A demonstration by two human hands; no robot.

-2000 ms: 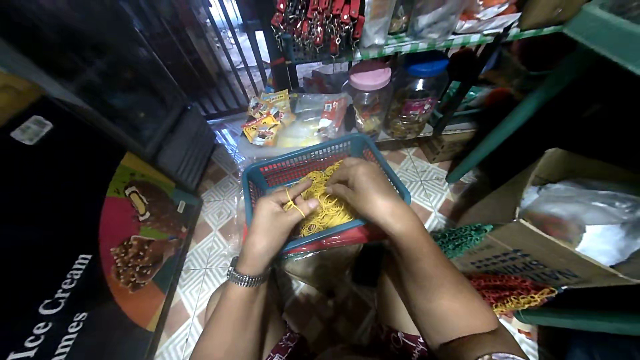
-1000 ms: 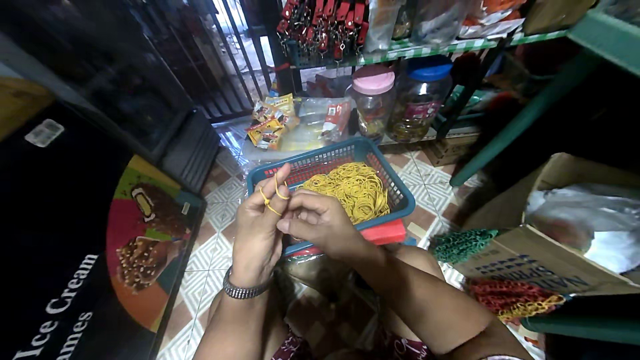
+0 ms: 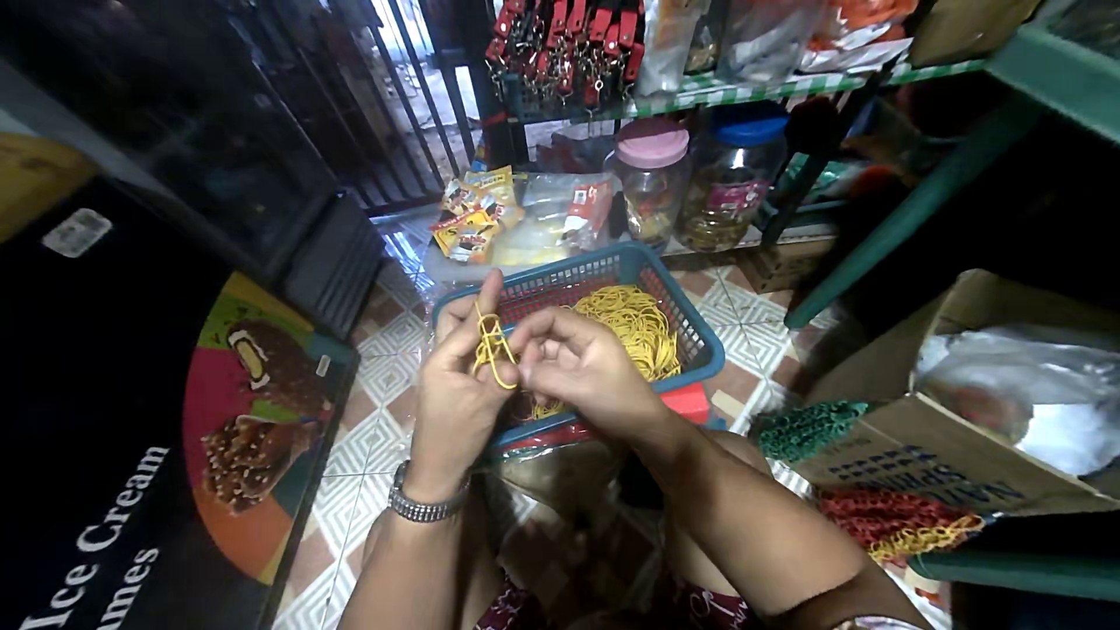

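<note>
Yellow rubber bands [image 3: 492, 343] are looped around the fingers of my left hand [image 3: 459, 376], which is raised over the left side of a blue plastic basket [image 3: 713, 354]. My right hand [image 3: 577, 363] is beside it, thumb and fingertips pinched together at the edge of the looped bands; whether a band is between them is hard to tell. A heap of loose yellow rubber bands [image 3: 634, 328] lies in the basket, partly hidden by my right hand. The basket stands in front of my knees, with something red under its near edge.
Packets [image 3: 477, 219] and plastic bags lie behind the basket, beside a pink-lidded jar [image 3: 652, 175] and a blue-lidded jar [image 3: 735, 184]. At right stands an open cardboard box [image 3: 892, 437], with green [image 3: 809, 429] and red [image 3: 901, 516] linked bands near it. A dark printed panel [image 3: 131, 394] is at left.
Both hands have moved from over the yellow heap to the basket's left side. More yellow band loops show on my left hand than two seconds ago.
</note>
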